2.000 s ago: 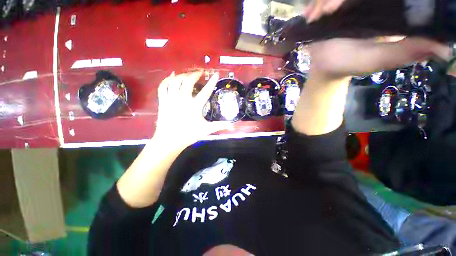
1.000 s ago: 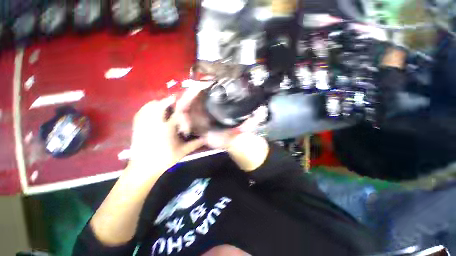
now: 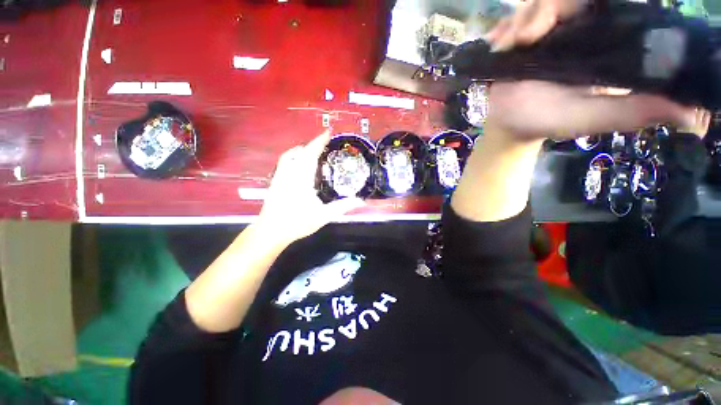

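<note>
My left hand (image 3: 296, 190) lies on the red bench, thumb and fingers around the left side of a round black housing (image 3: 346, 168) with a pale circuit board. Two similar housings (image 3: 399, 164) (image 3: 447, 161) stand to its right in a row. My right hand (image 3: 545, 107), slightly blurred, grips a thick black electric screwdriver (image 3: 585, 59) held lengthwise, its front end at the screw feeder (image 3: 403, 73). The bit tip and any screw cannot be made out. Another housing (image 3: 476, 103) is partly hidden behind my right hand.
A single housing with a board (image 3: 156, 141) lies at left on the red bench (image 3: 213, 158). More housings (image 3: 620, 176) sit on the grey surface at right, beside a person's dark sleeve (image 3: 672, 174). A brown carton (image 3: 39, 293) is below the bench's left edge.
My right hand and the screwdriver have moved from the housing at my left hand, up and right to the feeder. My left hand remains at the row. The camera view has shifted.
</note>
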